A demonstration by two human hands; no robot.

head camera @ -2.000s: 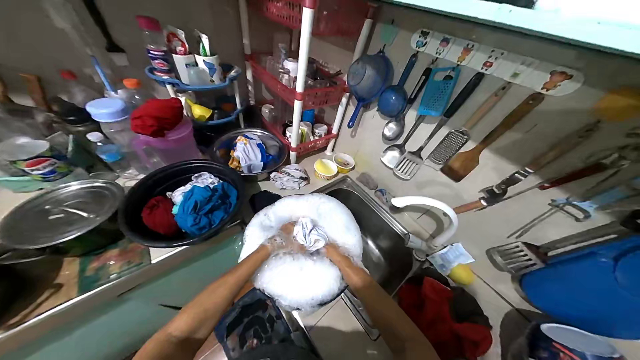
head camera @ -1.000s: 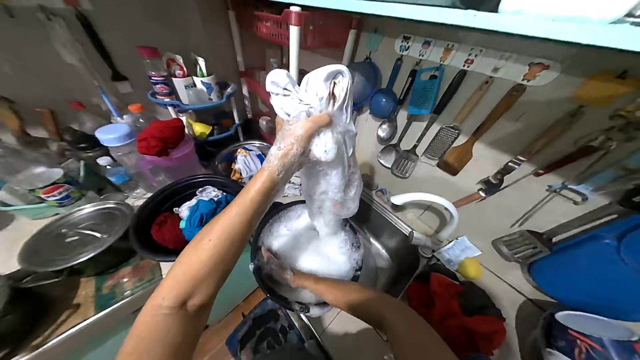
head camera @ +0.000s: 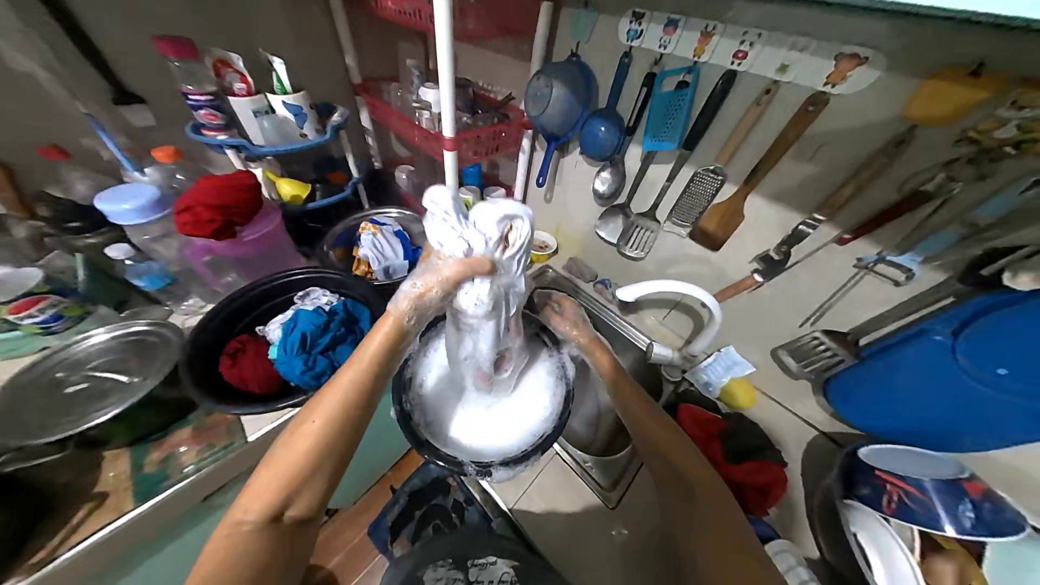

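Note:
My left hand grips a wet white cloth and holds it up, its lower part hanging into the suds. Below it is a round black basin full of white foam, resting over the left side of a steel sink. Foam clings to my left hand and wrist. My right hand is at the basin's upper right rim, with suds on it; its fingers are partly hidden, so its hold on the rim is unclear.
A black tub with blue, red and white cloths stands at left, beside a lidded pot. A white faucet arches over the sink. Red and black cloth lies at right. Utensils hang on the wall, including a wooden spatula.
The white cloth, low in the foam two seconds ago, was lifted by my left hand and is now lower than one second ago. My right hand has moved from the basin's lower left to its upper right rim.

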